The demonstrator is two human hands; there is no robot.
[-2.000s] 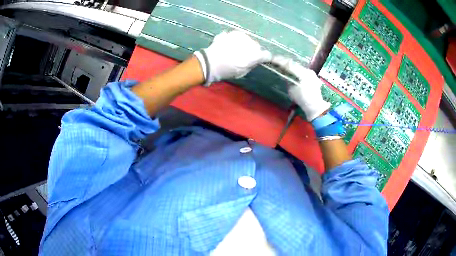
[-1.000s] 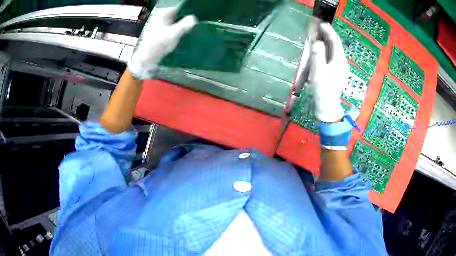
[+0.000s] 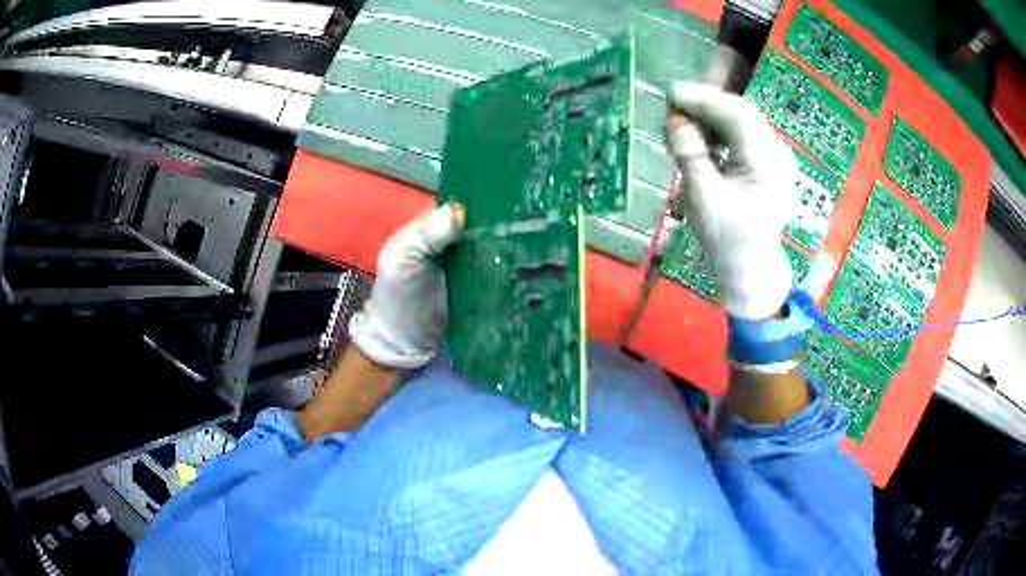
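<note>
Two joined green circuit boards (image 3: 512, 304) are raised in front of my smock, component side showing, the upper and lower boards set at an angle to each other along the joint. My left hand (image 3: 411, 281), in a white glove, grips them at their left edge near the joint. My right hand (image 3: 737, 186), gloved and with a light-blue wrist strap (image 3: 771, 335), is raised to the right of the boards, apart from them. Its fingers are bent and partly blurred, and I see nothing in them. Dull green slotted block (image 3: 383, 84) lies behind the boards.
A red sheet (image 3: 338, 208) lies under the green block. Several loose circuit boards (image 3: 889, 259) lie in rows on the red sheet at the right. A thin blue coiled cord (image 3: 900, 330) runs right from the strap. Black racks (image 3: 113, 371) stand at the left.
My left hand has brought the joined boards down and nearer to my body, and their component side now faces me. My right hand stays at the right, its fingers now more bent.
</note>
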